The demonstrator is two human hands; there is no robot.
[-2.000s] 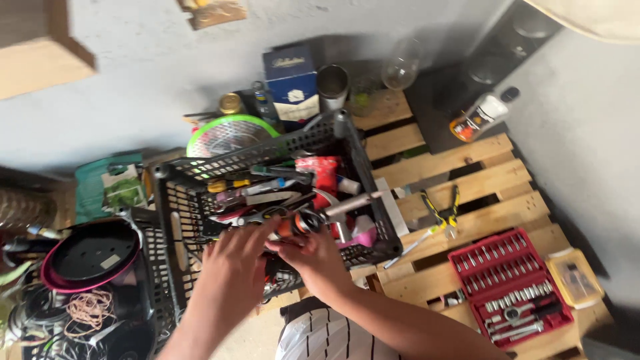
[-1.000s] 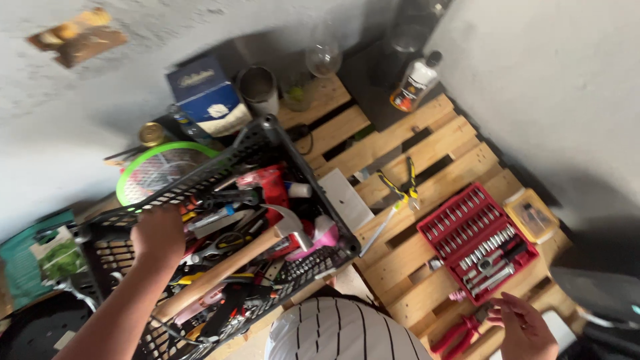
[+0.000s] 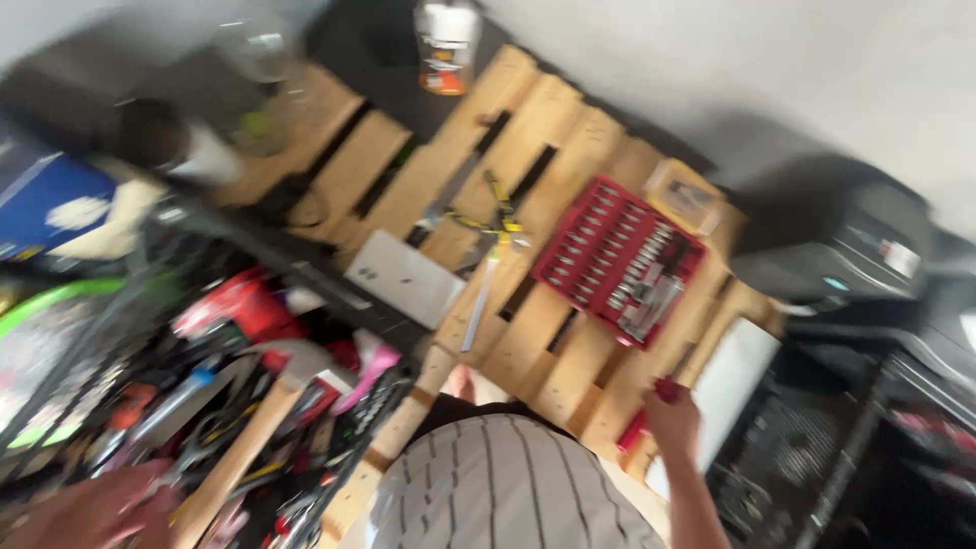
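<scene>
My left hand [image 3: 99,503], badly blurred, is low over the black plastic crate [image 3: 305,267], beside the wooden handle of a claw hammer [image 3: 244,457]; whether it holds anything cannot be told. The hammer lies on mixed tools, near a red tool body [image 3: 248,305] and a pink object [image 3: 370,370]. My right hand [image 3: 675,419] is closed around a red-handled tool [image 3: 633,431] at the pallet's near right edge; its fingers hide the tool's middle. Just beyond lies an open red socket set [image 3: 621,259]. Yellow-and-black pliers [image 3: 499,217] lie farther left.
The wooden pallet [image 3: 595,389] bears a white plate [image 3: 406,278], a thin pale strip [image 3: 479,305] and a small yellow-framed case [image 3: 684,196]. A bottle [image 3: 448,49] stands at the back. Black cases [image 3: 846,236] and a white board [image 3: 732,389] are at right.
The view has swung right and closer. My right hand came off the crate area to the pallet's right side and has closed on the red-handled tool. The hammer was in the crate one second ago too.
</scene>
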